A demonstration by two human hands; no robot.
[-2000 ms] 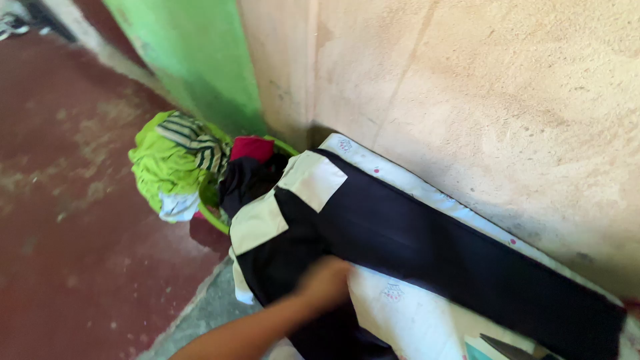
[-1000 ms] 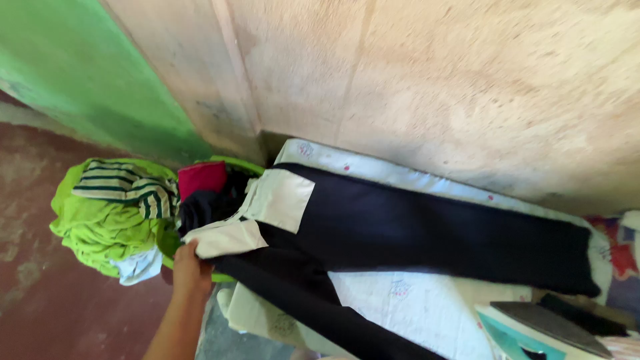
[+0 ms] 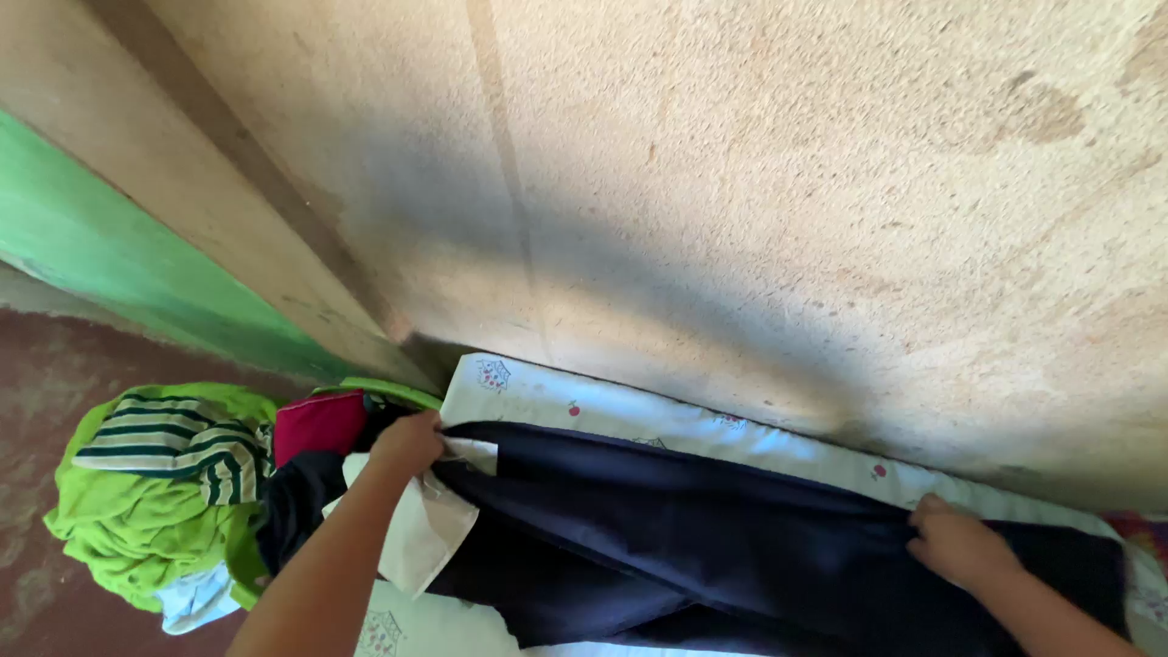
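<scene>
Dark navy trousers lie lengthwise over a pad covered in white printed cloth. At their waist end, my left hand grips the edge of the dark fabric, beside the white pocket linings that hang out. Farther right, the fingers of my right hand are closed on the upper edge of a trouser leg. The dark cloth is raised in a long fold between the two hands.
A rough plastered wall rises right behind the pad. At the left, a green basket holds piled clothes: a lime green cloth, a striped cloth and a red one.
My left hand has moved from the white pocket lining to the dark waist edge. My right hand has come into view, on the leg. The iron at the lower right is out of view.
</scene>
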